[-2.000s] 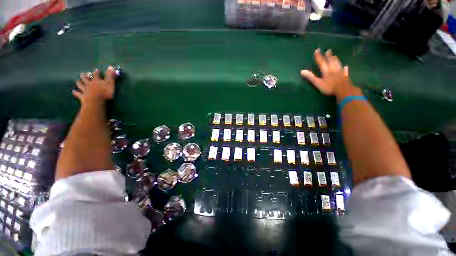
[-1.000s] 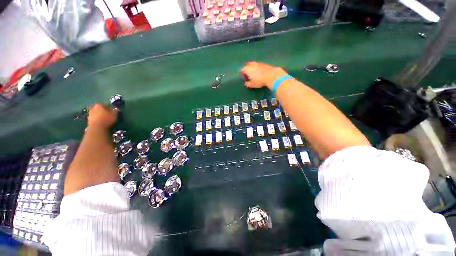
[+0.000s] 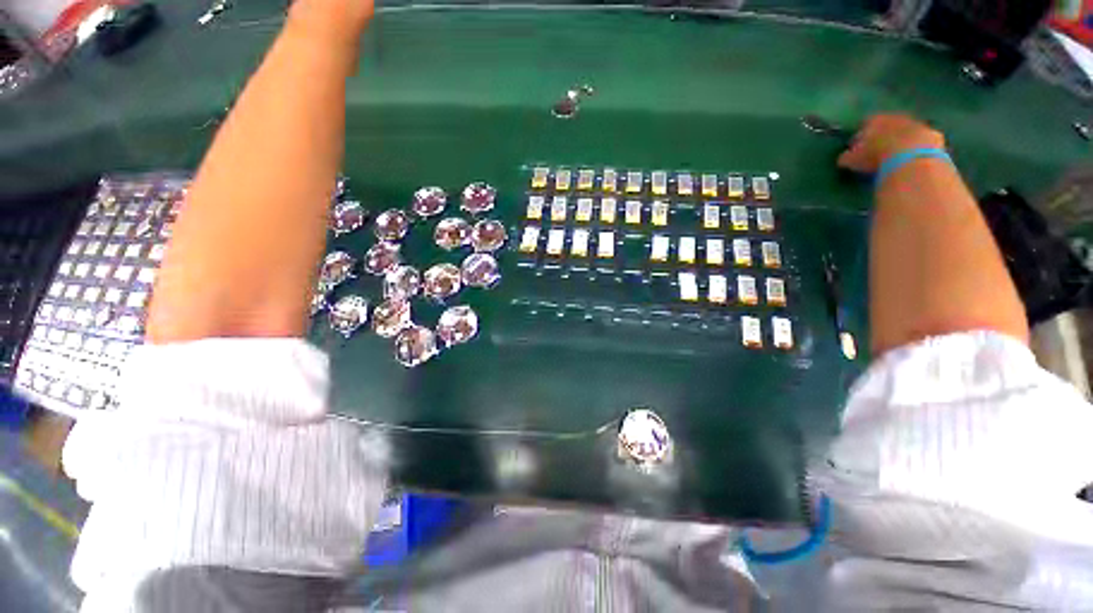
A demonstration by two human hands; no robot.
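Note:
My left hand (image 3: pixel 336 10) is at the top edge, cut off and blurred; its fingers are hidden. My right hand (image 3: pixel 893 144) is at the upper right, palm down with curled fingers, touching or just beside a small dark piece (image 3: pixel 821 125); its grip is hidden. A shiny round shell (image 3: pixel 645 438) with a thin wire sits near the bench's front edge. Many loose shells (image 3: pixel 441 281) lie left of centre. White pouch cells (image 3: pixel 716 287) with yellow ends stand in rows on a clear tray (image 3: pixel 575 321), whose lower left pockets are empty.
A pale gridded parts tray (image 3: pixel 90 287) and a black tray (image 3: pixel 26 269) are at the left. A slim dark tool (image 3: pixel 834 293) lies right of the cells. Another small assembly (image 3: pixel 567 105) lies at the back centre. Black objects (image 3: pixel 983 36) are at the back right.
The view has shifted. My left hand has reached farther back to the top edge. My right hand has moved from the back centre to the right, uncovering the rows of cells and the slim tool.

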